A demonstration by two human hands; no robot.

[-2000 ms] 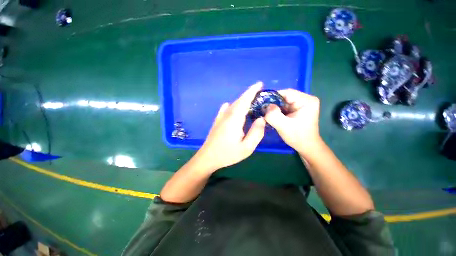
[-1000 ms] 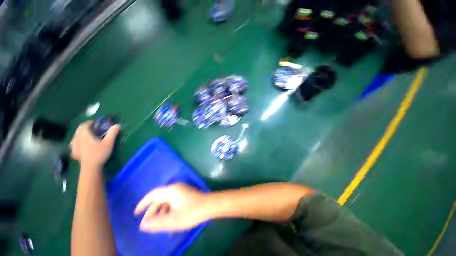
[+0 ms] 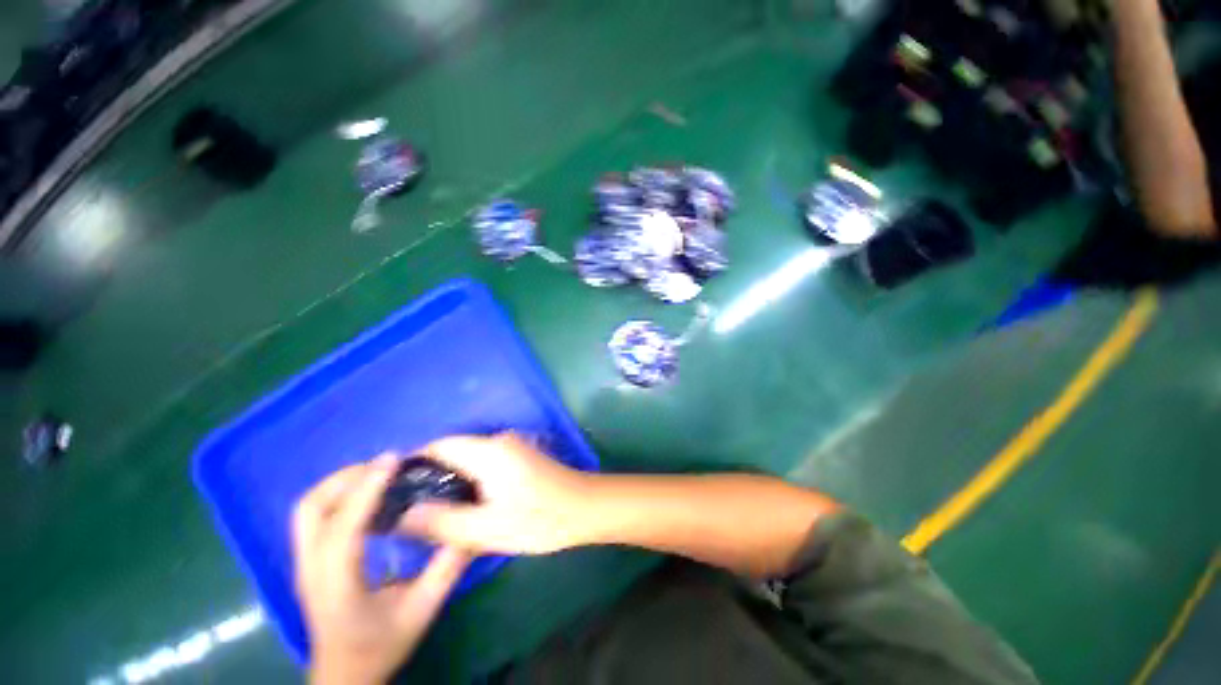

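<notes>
A dark round motor stator unit (image 3: 426, 487) is held between my two hands over the blue parts tray (image 3: 221, 462). My left hand (image 3: 355, 569) grips its left side with the thumb below. My right hand (image 3: 502, 493) grips its right side, the thumb across its lower front. The fingers hide much of the unit, and blur hides which face is up. My hands also cover the front part of the tray.
Stacked units (image 3: 656, 234) lie beyond the tray to the right. Single units lie nearby (image 3: 644, 352), (image 3: 506, 230), (image 3: 388, 166) and far left (image 3: 46, 440). Black housings lie at back left (image 3: 224, 146) and right (image 3: 919, 242). Another person's arm (image 3: 1162, 127) shows at upper right.
The view has turned right. My left hand has come back from the far side to my right hand, which was empty over the tray. A unit now lies where my left hand reached; both hands hold one.
</notes>
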